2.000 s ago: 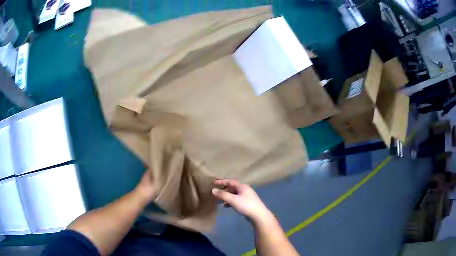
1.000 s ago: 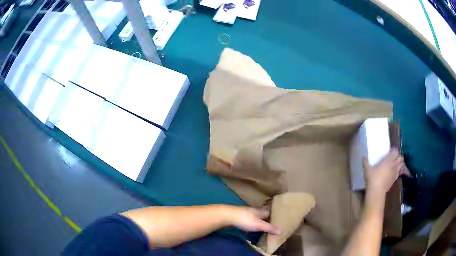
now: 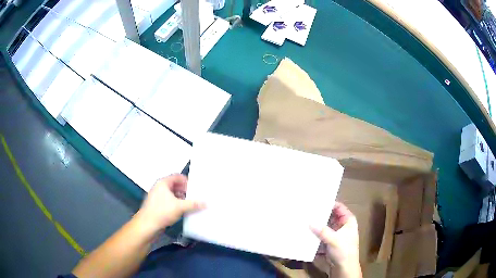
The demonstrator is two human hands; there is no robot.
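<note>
A white gift box [image 3: 264,198], closed face up, is held in front of my body above the bench edge. My left hand [image 3: 169,202] grips its left side, thumb on top. My right hand [image 3: 338,232] grips its lower right side, thumb on top. The box hides part of the crumpled brown kraft paper [image 3: 332,127] behind it. White box bases [image 3: 157,103] lie in a grid on the bench at the left.
Green bench mat [image 3: 370,76], grey posts [image 3: 191,38], a power strip [image 3: 167,27] and white cards with dark round prints [image 3: 288,24] are behind. Small white boxes [image 3: 474,149] stand at far right. Grey floor with a yellow line [image 3: 41,205] is at left.
The white box has left the brown paper at the right and is now held in front of me. My left hand has let go of the paper and holds the box too.
</note>
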